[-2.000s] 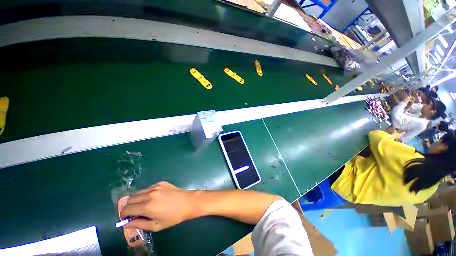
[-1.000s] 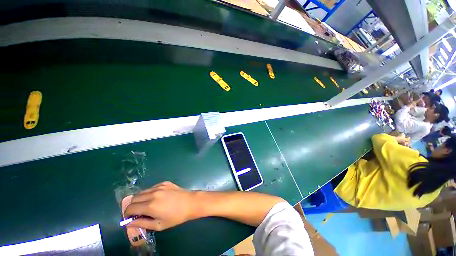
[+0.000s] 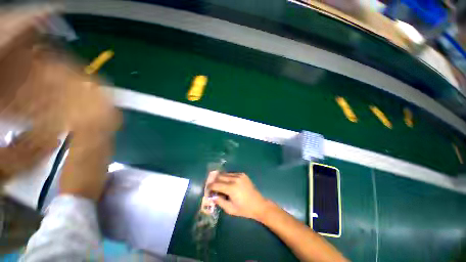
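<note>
My right hand (image 3: 237, 193) rests over the pale pink-beige fixture (image 3: 207, 203) on the bench, its fingers bent and closed. A small white end, which looks like the narrow strip (image 3: 213, 197), shows at its fingertips; blur hides how it lies. Clear crinkled film (image 3: 204, 230) lies around and beyond the fixture. My left hand (image 3: 56, 87) is raised, large and strongly blurred at the upper left, above the rail and belt edge. Its fingers are not distinct, and I cannot tell whether it holds anything. A silvery sheet (image 3: 148, 207) lies between the left forearm and the fixture.
Yellow parts (image 3: 197, 87) lie spaced along the green belt (image 3: 265, 97), beyond the whitish rail (image 3: 235, 125). A grey striped block (image 3: 311, 145) stands by the rail. A smartphone (image 3: 325, 199) lies flat at right. A white sheet (image 3: 30, 174) shows at far left.
The view has turned left, so the phone, block and fixture sit further right. My left hand has come into view, raised and blurred. My right hand stays at the fixture.
</note>
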